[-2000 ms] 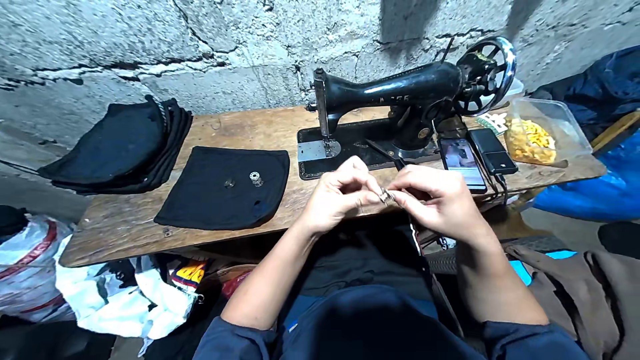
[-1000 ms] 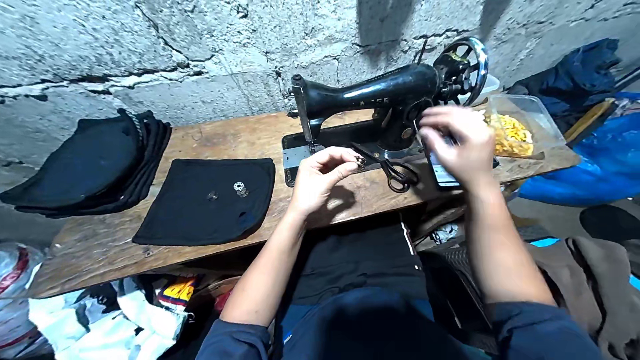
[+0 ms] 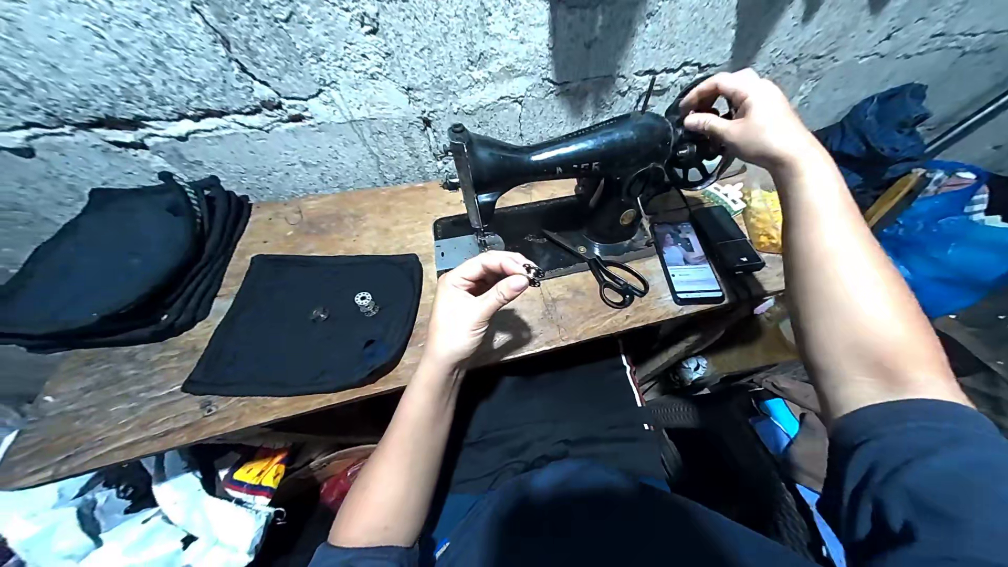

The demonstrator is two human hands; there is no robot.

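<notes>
Between thumb and fingers my left hand [image 3: 482,303] pinches a small metal bobbin [image 3: 533,274], over the table's front edge before the machine's needle area. My right hand [image 3: 744,118] is up at the handwheel [image 3: 697,165] of a black sewing machine [image 3: 567,153], its fingers curled on the rim. Black-handled scissors [image 3: 618,285] lie partly on the machine bed. On a folded black cloth [image 3: 276,339] at the left rest a metal bobbin [image 3: 363,298] and other small metal parts.
A stack of black cloth pieces [image 3: 102,260] lies on the wooden table [image 3: 331,216] at far left. Right of the scissors are a lit phone [image 3: 687,264], a dark box-like device [image 3: 726,240] and a bag of yellow food pieces [image 3: 762,220]. A cracked concrete wall [image 3: 276,79] stands behind.
My right hand has left my left hand, where both were together two seconds ago, and moved up and right to the handwheel. My left hand still holds the small metal piece.
</notes>
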